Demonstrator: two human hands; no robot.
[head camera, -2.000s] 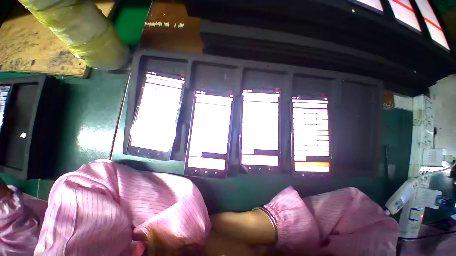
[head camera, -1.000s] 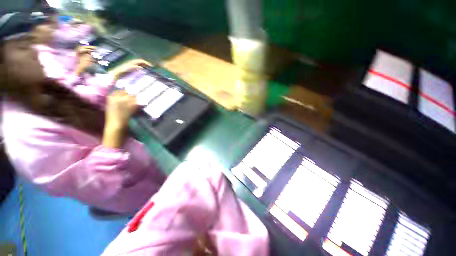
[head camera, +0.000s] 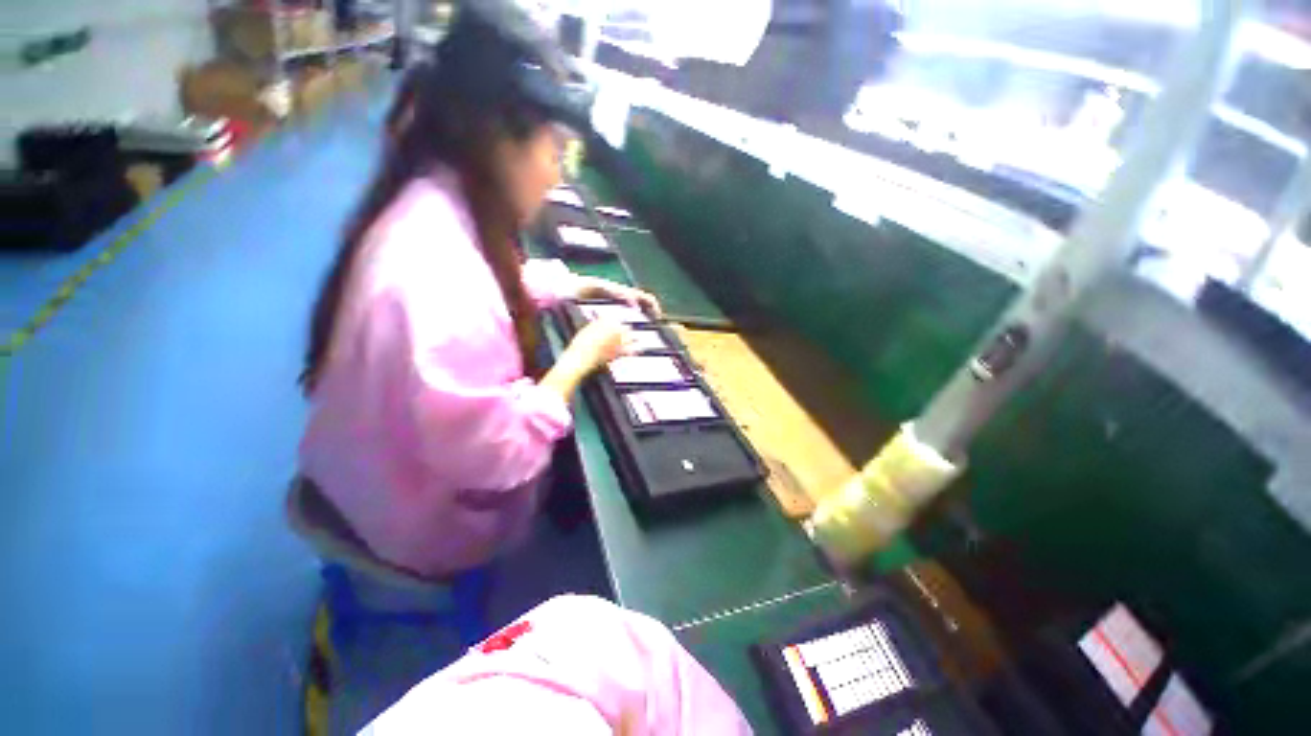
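A black phone tray (head camera: 932, 647) is at the bottom right, cut off by the lower edge. A smartphone (head camera: 851, 672) with a lit white screen and an orange band lies in its end slot, and part of a second lit screen shows below it. My pink sleeve (head camera: 575, 669) fills the bottom centre. Neither of my hands is in the picture.
A seated coworker (head camera: 431, 345) in pink works at another black tray (head camera: 690, 467) of lit phones. A tape-wrapped post (head camera: 889, 496) leans beside a wooden board (head camera: 769, 403). Red-banded screens (head camera: 1121, 650) lie at the lower right. Blue floor (head camera: 173, 431) is at left.
The view has swung left along the bench. The coworker, their tray and the floor have come into fuller view, and my tray has slid to the bottom right and is mostly cut off.
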